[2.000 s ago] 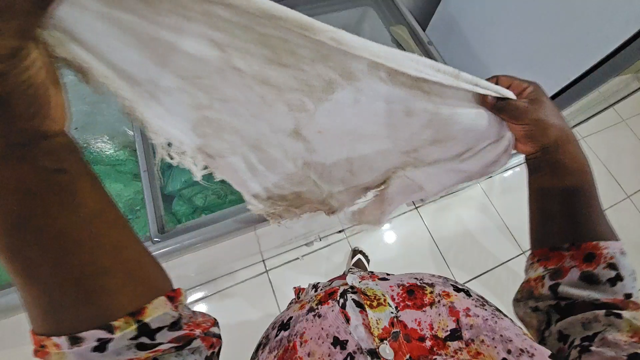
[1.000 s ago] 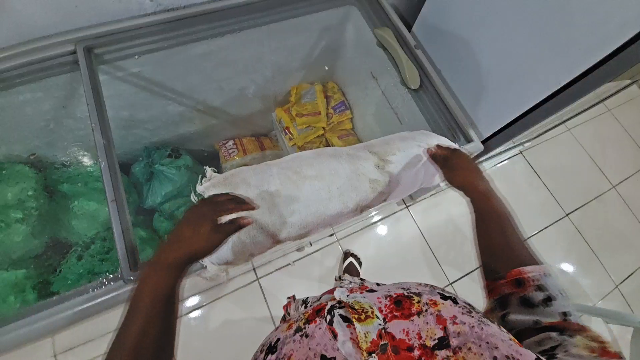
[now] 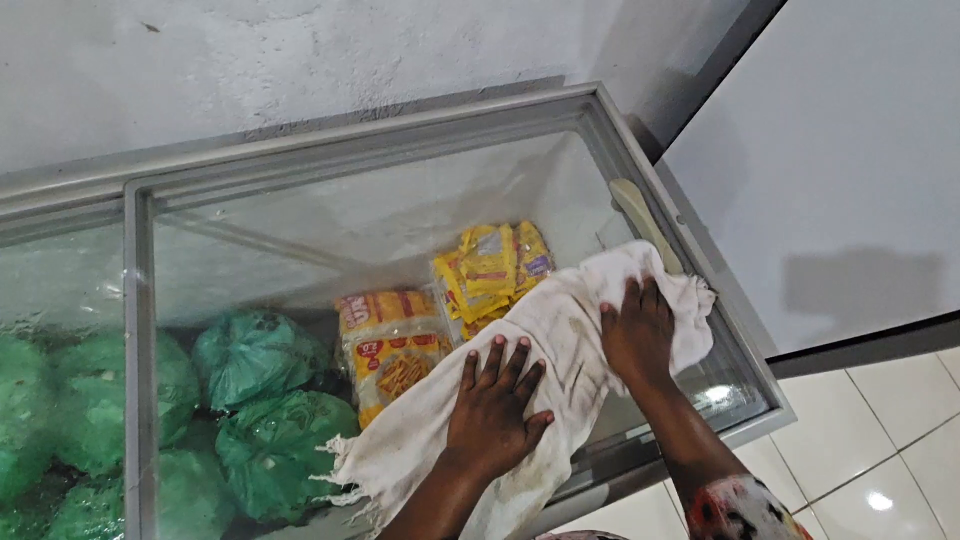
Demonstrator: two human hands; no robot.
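A white, stained cloth with a frayed end (image 3: 555, 322) lies spread over the right glass lid of a chest freezer (image 3: 300, 187). My left hand (image 3: 495, 416) rests flat on the cloth's middle, fingers spread. Farther right, my right hand (image 3: 637, 330) presses on the cloth close to the lid's pale handle (image 3: 645, 217). Neither hand grips the fabric. Through the glass I see yellow packets (image 3: 491, 262) and a bag of frozen fries (image 3: 397, 360), partly hidden by the cloth.
Green plastic bags (image 3: 255, 360) fill the freezer's left part, under the glass. A rough white wall (image 3: 300, 60) runs behind it. A large pale panel (image 3: 840, 187) stands to the right, above white floor tiles (image 3: 877, 450).
The cloth, stretched in the air between my hands at first, was lowered over the freezer's front edge and now lies on the lid. Both hands have flattened onto it.
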